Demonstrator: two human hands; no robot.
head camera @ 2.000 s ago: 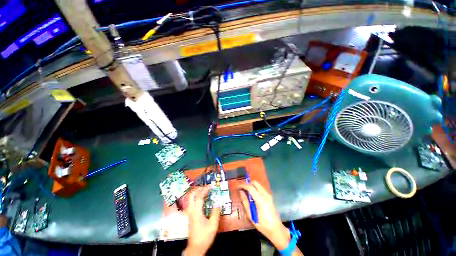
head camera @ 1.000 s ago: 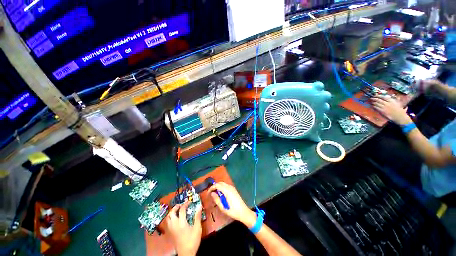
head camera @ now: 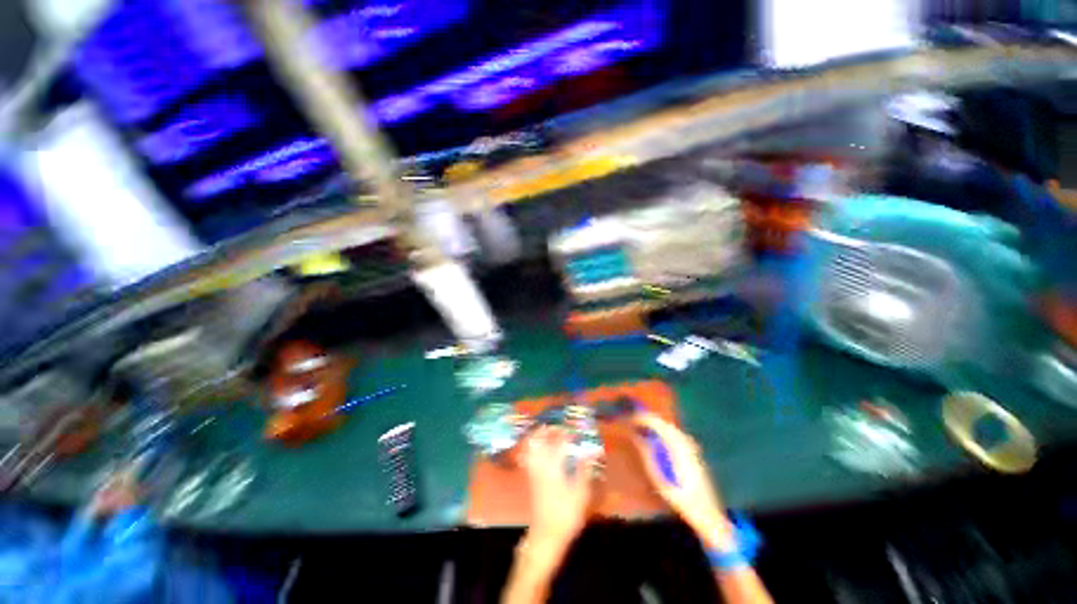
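Observation:
The view is badly blurred. The orange-brown fixture plate (head camera: pixel 502 493) lies on the green bench in front of me. A main board (head camera: pixel 582 439) lies on it, partly covered by my left hand (head camera: pixel 553 466), whose fingers rest at the board's left side; whether they grip it is unclear. A second board (head camera: pixel 496 428) lies at the plate's left edge. My right hand (head camera: pixel 671 463), with a blue band (head camera: pixel 742 539) on the wrist, holds a blue marker pen (head camera: pixel 660 455) at the plate's right side, off the board.
A remote control (head camera: pixel 400 470) and orange-brown box (head camera: pixel 309 389) are left. The oscilloscope (head camera: pixel 679 244) stands behind the plate. The fan (head camera: pixel 898 283), a tape roll (head camera: pixel 990 433) and another board (head camera: pixel 872 437) are right. Another person's blue sleeve (head camera: pixel 89 549) shows lower left. Screens (head camera: pixel 472 71) hang above.
The camera view has swung back left, bringing the lower-left person's sleeve into view and losing the right-hand worker. My hands keep much the same places over the plate, with the pen still in my right hand.

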